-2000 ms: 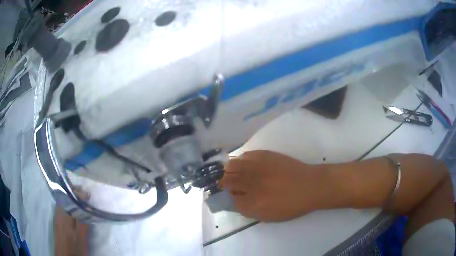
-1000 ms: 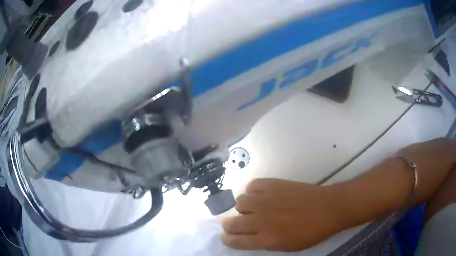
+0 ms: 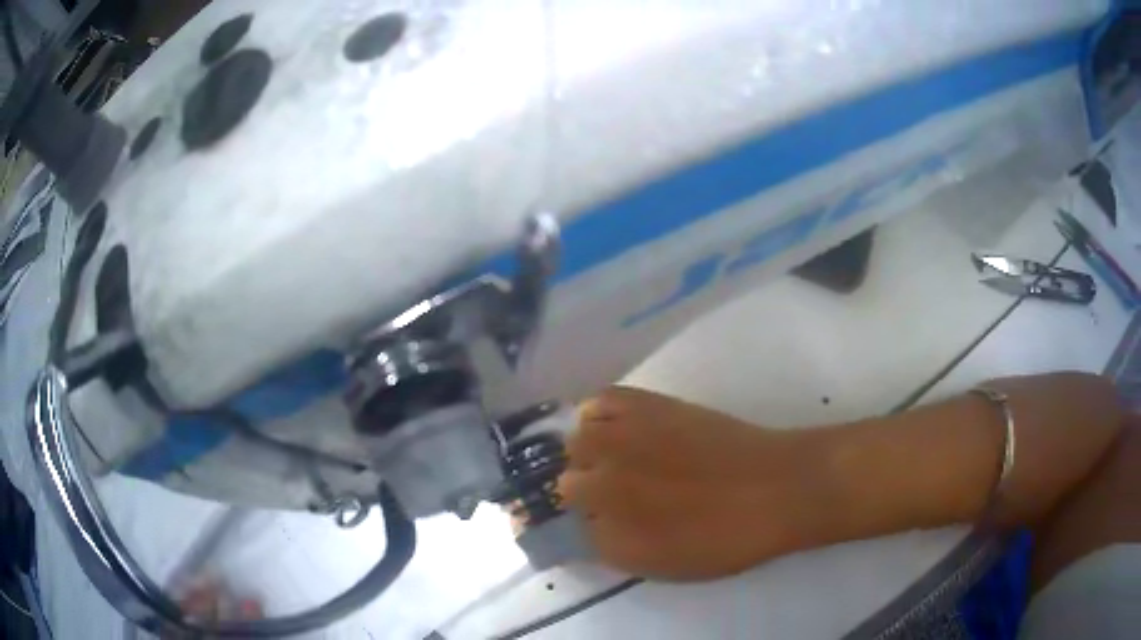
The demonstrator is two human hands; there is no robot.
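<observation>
The white sewing machine head [image 3: 375, 213] with a blue stripe fills the upper view. My right hand [image 3: 682, 481] is on the bed beside the thread tension assembly [image 3: 532, 469], its fingertips hidden behind the grey knob and needle area. My left hand [image 3: 219, 600] shows only as blurred fingertips at the bottom left, behind the chrome take-up lever guard [image 3: 94, 531], over white fabric [image 3: 282, 544]. The needle and presser foot are hidden. What either hand holds cannot be seen.
Silver thread snips [image 3: 1036, 278] lie on the table at right, beside slim pen-like tools [image 3: 1099, 256]. A dark flat object [image 3: 838, 263] is under the machine arm. A grey ruled strip [image 3: 920, 600] runs along the table's front edge.
My right hand has moved up towards the needle area and covers the round plate with holes. My left fingertips have come into view at the bottom left. The camera view has shifted.
</observation>
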